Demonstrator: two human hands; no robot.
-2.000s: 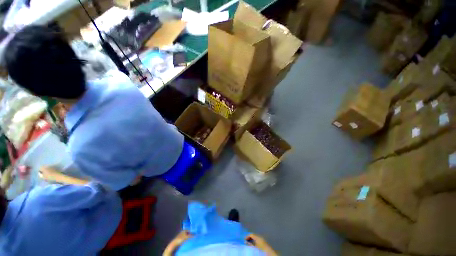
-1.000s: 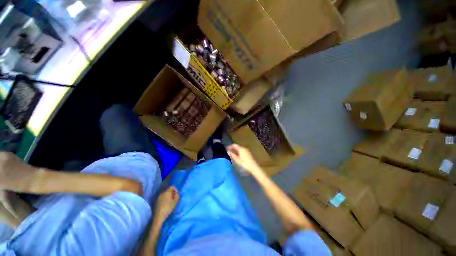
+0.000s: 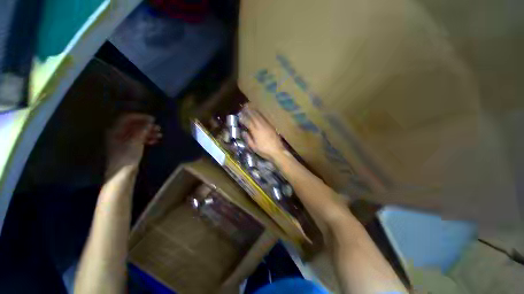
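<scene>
My right hand [image 3: 259, 133] is inside the upper part of a narrow carton with a yellow printed edge [image 3: 258, 198], over a heap of small silver metal cylinders [image 3: 253, 163]. Its fingers are blurred, and I cannot tell whether they hold a cylinder. My left hand [image 3: 133, 133] is raised in the dark space left of the carton, away from it. Its fingers look curled, and blur and shadow hide whether anything is in them.
An open brown carton [image 3: 166, 244] with a few metal pieces stands below the narrow one. A large brown carton with blue printing [image 3: 368, 103] rises at the right. A curved bench edge [image 3: 63, 74] runs along the upper left.
The view has moved in close over the cartons. My right hand has gone from beside the cartons into the narrow one. My left hand has moved from my apron out to the left.
</scene>
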